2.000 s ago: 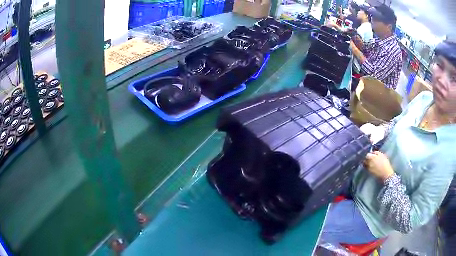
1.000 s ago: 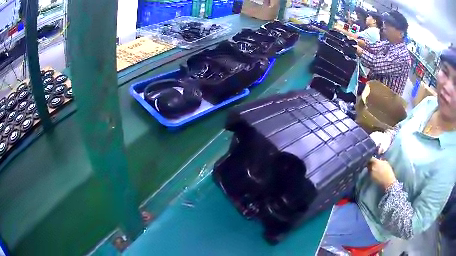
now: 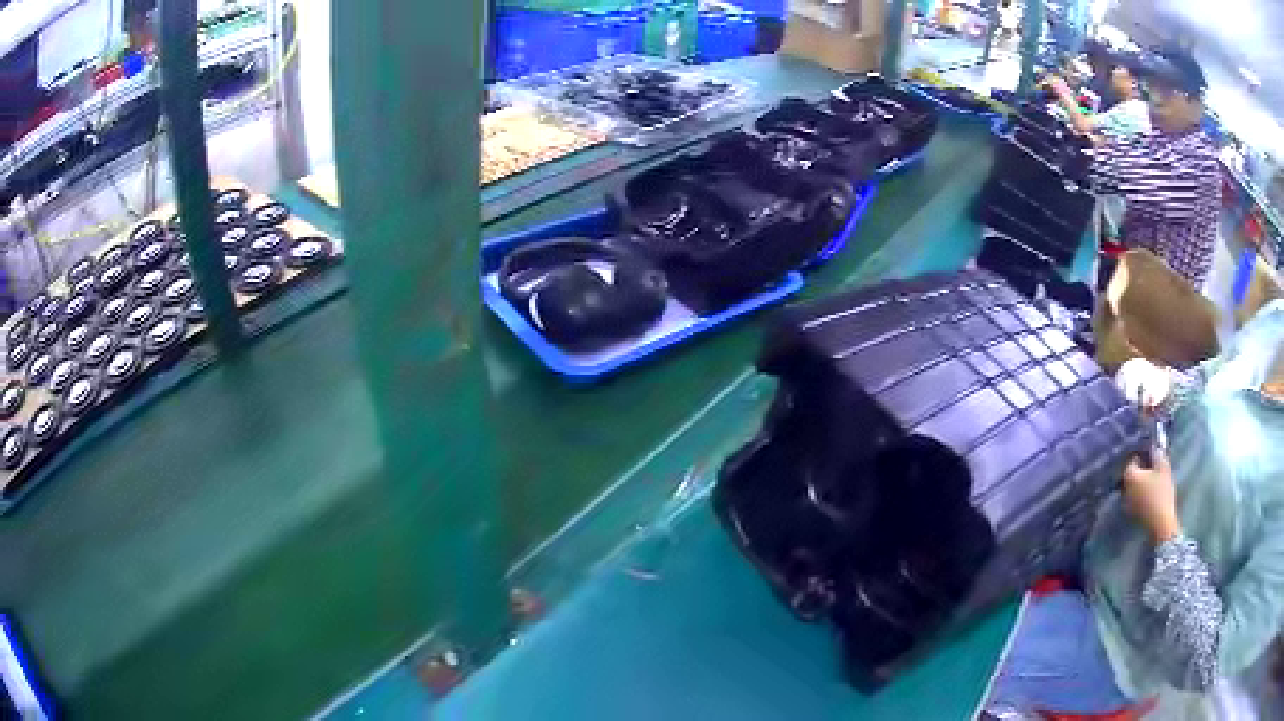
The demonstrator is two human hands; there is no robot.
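Observation:
Neither of my hands is in the picture. Nearest in front of me, a long ribbed block of nested black blister trays [image 3: 972, 409] lies on the teal bench [image 3: 634, 634], its moulded open end turned towards me. Beyond it on the green belt, a blue line tray [image 3: 599, 369] holds black headphones [image 3: 599, 299] with round padded cups at its near end. A glossy black insert tray [image 3: 732, 211] lies behind them and overlaps the blue tray.
A green upright [image 3: 418, 310] stands at left centre. Rows of black rings [image 3: 134, 289] lie on a tan board at left. A clear tray of small black parts [image 3: 634, 99] is beyond the belt. A coworker [image 3: 1197, 521] sits at right, hands beside the block; others sit farther back.
The whole view has shifted, so the block, belt trays and upright appear farther right. More of the ring board shows at left. The near coworker's head is now turned or lowered.

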